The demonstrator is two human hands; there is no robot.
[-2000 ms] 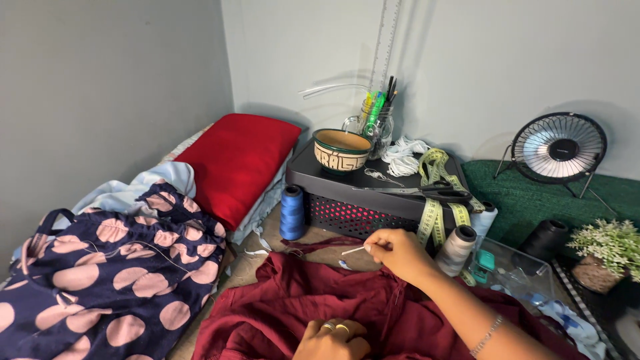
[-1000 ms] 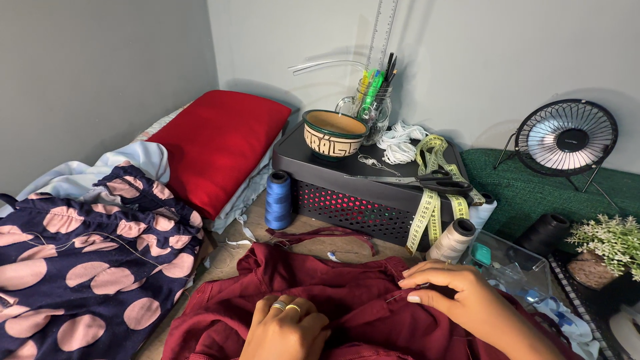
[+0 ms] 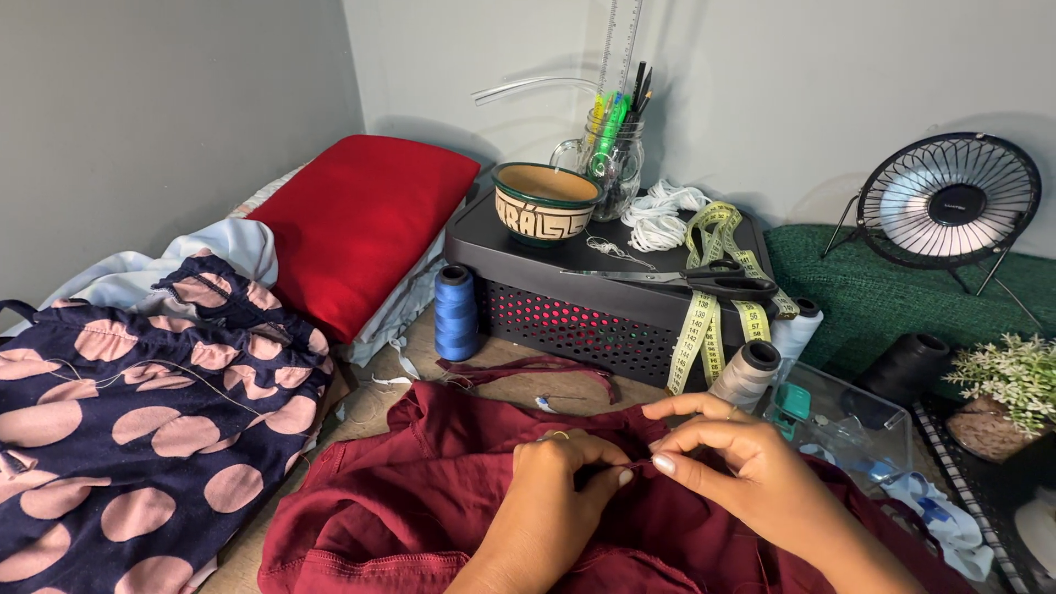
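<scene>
A dark red cloth garment (image 3: 388,503) with stitched seams lies bunched in front of me. My left hand (image 3: 569,474) pinches a thin dark strand or bit of the cloth between thumb and forefinger. Close to its right, my right hand (image 3: 726,450) pinches the same small spot, its other fingers spread; whether it holds a needle cannot be made out. Behind the garment a narrow dark red fabric strip (image 3: 536,365) lies on the wooden table, beside a small white and blue scrap (image 3: 544,403).
A black perforated box (image 3: 577,326) bears a bowl (image 3: 544,202), scissors (image 3: 718,279), a tape measure (image 3: 701,322) and white cord (image 3: 660,219). Thread cones (image 3: 455,313) stand around it. Polka-dot fabric (image 3: 148,429) lies left; a small fan (image 3: 949,202) and potted plant (image 3: 1002,396) stand right.
Two seconds ago my right hand was raised near the box; it has come down to the garment. My hands, apart one second ago, now meet at one spot on the cloth.
</scene>
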